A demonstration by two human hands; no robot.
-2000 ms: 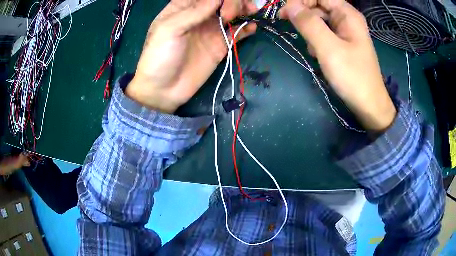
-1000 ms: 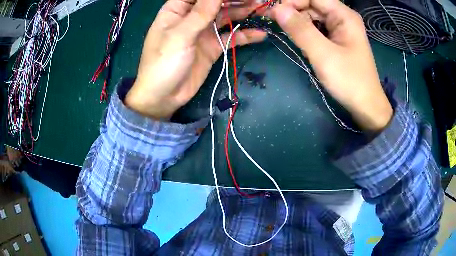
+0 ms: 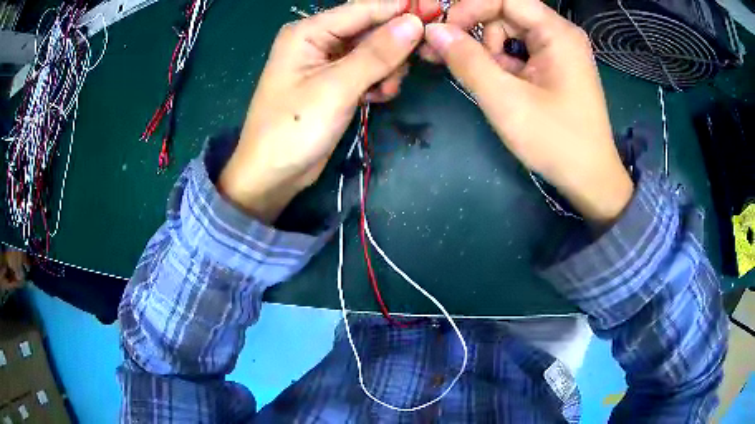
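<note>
My left hand (image 3: 310, 108) and my right hand (image 3: 538, 99) meet at the top centre, fingertips almost touching. Both pinch a short red piece (image 3: 426, 10) at the top edge, partly hidden by the fingers. A red wire (image 3: 367, 224) and a white wire (image 3: 430, 296) hang from under my left hand; the white one forms a long loop over my lap. A small black block (image 3: 352, 166) sits part-way along them. A dark round-ended thing (image 3: 515, 47) shows between my right hand's fingers; its full shape is hidden.
A bundle of red, black and white wires (image 3: 41, 124) lies far left, with a smaller bunch (image 3: 171, 91) beside it. A fan with a ringed grille (image 3: 662, 41) stands upper right. A yellow block (image 3: 746, 238) is at the right edge. Another person's hand (image 3: 12, 269) shows at the left edge.
My hands have come together at the fingertips around the red piece. The hanging wires and black block have shifted slightly left. The dark round-ended thing now shows more clearly in my right hand.
</note>
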